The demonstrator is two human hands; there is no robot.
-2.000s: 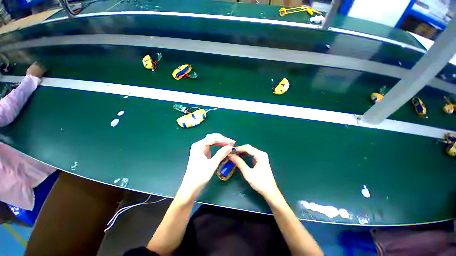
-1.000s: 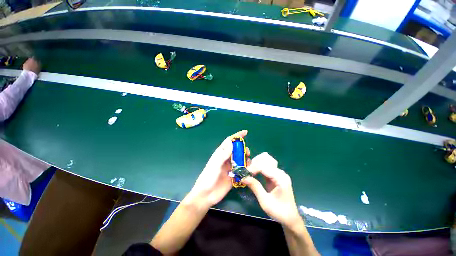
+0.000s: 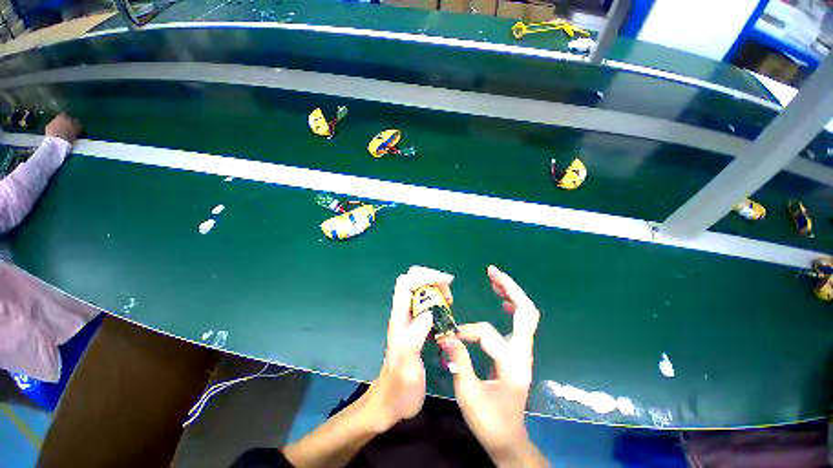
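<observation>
My left hand (image 3: pixel 407 338) holds a yellow housing shell (image 3: pixel 429 299) above the near bench, with the fingers around its upper end. A small dark green circuit board (image 3: pixel 443 321) lies at the shell's lower end. My right hand (image 3: pixel 498 356) pinches the board's lower edge between thumb and fingertips, with another finger raised. A small reddish and pale bit shows under the right thumb; I cannot tell what it is. A wired subassembly (image 3: pixel 349 223), yellow with blue marks, lies on the bench near the rail, its board and leads trailing.
Yellow wired units lie on the conveyor lane (image 3: pixel 475 169) beyond the pale metal rail (image 3: pixel 274 173). A slanted grey post (image 3: pixel 758 151) stands at the right. Another person's arm (image 3: pixel 38 169) reaches in at the left. White marks (image 3: pixel 594 402) are on the near bench.
The shell in my left hand has turned so its yellow outside shows instead of the blue cell. The board is now at its lower end. The units on the lane have moved right.
</observation>
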